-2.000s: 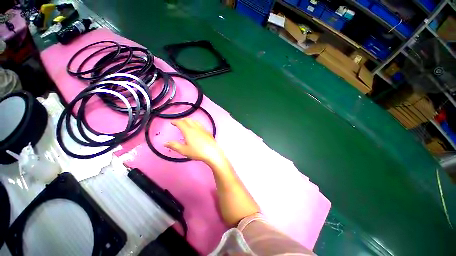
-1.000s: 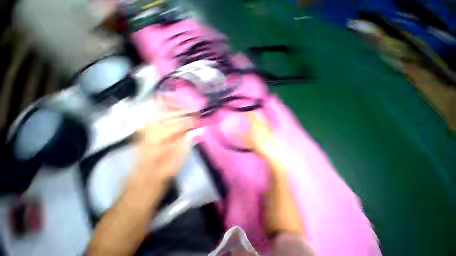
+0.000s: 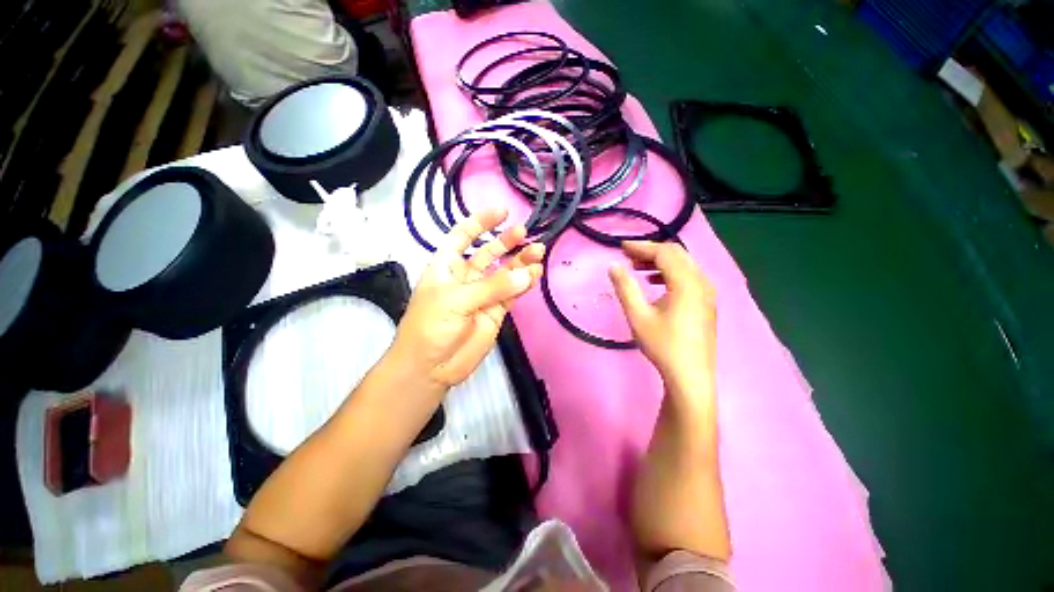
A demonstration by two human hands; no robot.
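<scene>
My left hand (image 3: 468, 303) is palm up over the square black frame's right side, fingers curled and thumb near the fingertips; whether it holds anything tiny cannot be told. My right hand (image 3: 674, 303) is over the pink sheet (image 3: 763, 439), thumb and fingers apart, nothing visible in it. It covers part of a single thin black ring (image 3: 553, 303). Tiny dark specks lie inside that ring. The square black frame (image 3: 239, 399) lies on white foam (image 3: 150, 474). Black and silvery rings (image 3: 497, 139) lie in a loose pile on the pink sheet's far part.
Three black drum-shaped units with pale tops (image 3: 185, 254) stand at the left. A white squeeze bottle (image 3: 342, 220) is beside them. A red tray (image 3: 88, 443) is at lower left. A black screwdriver (image 3: 529, 399) lies along the foam's edge. Another square frame (image 3: 751, 156) lies on green surface. A person's clothed leg (image 3: 272, 46) shows.
The view has swung left, bringing the drum units and red tray into sight. My left hand has come into view and sits near my right hand, which stays by the single ring.
</scene>
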